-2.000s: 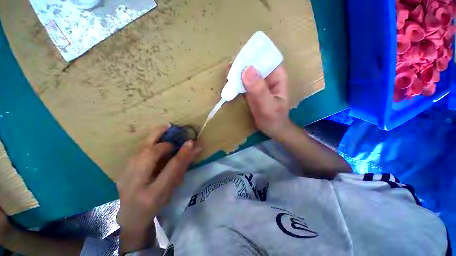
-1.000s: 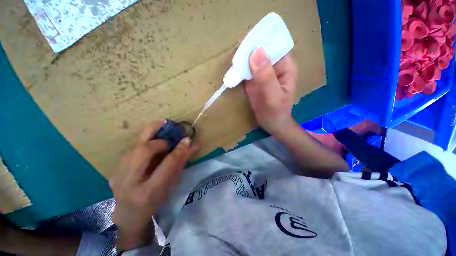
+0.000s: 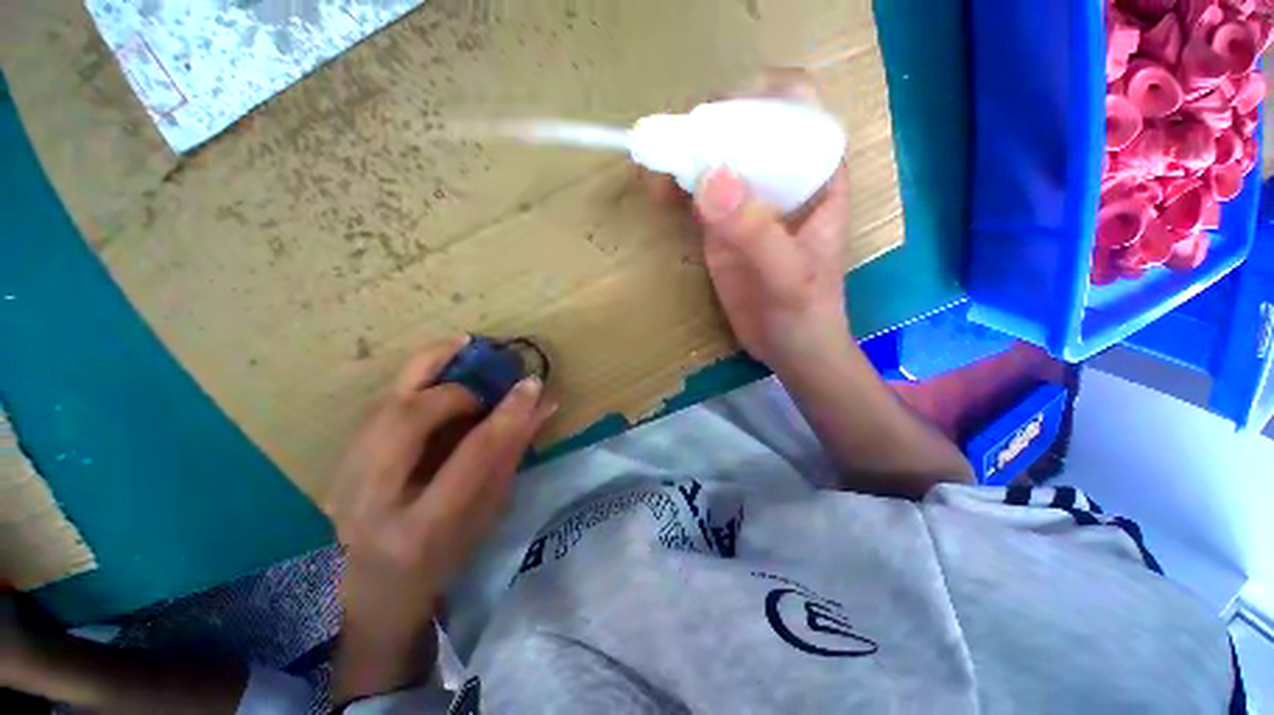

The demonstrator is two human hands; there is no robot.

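Note:
My left hand (image 3: 426, 468) holds a small dark-blue piece (image 3: 484, 372) between thumb and fingers, low over the cardboard sheet (image 3: 587, 300). A thin black loop (image 3: 541, 358) sticks out from the piece on its right side. My fingers hide part of the piece. My right hand (image 3: 775, 266) grips a white glue bottle (image 3: 769, 148) on its side. Its thin nozzle (image 3: 566, 134) points left, is blurred, and is well above and apart from the dark-blue piece.
A grey-stained white square (image 3: 231, 63) lies at the sheet's upper left. A blue bin (image 3: 1037, 182) with red-pink cup-shaped pieces (image 3: 1167, 140) stands at right on the green bench (image 3: 168, 461). Another person's arm (image 3: 105, 684) shows at lower left; another arm (image 3: 964, 391) is behind my right forearm.
My right hand has swung the bottle so the nozzle moved up and away from the piece, now pointing left. My left hand stays almost in place. Another person's arm has appeared at right.

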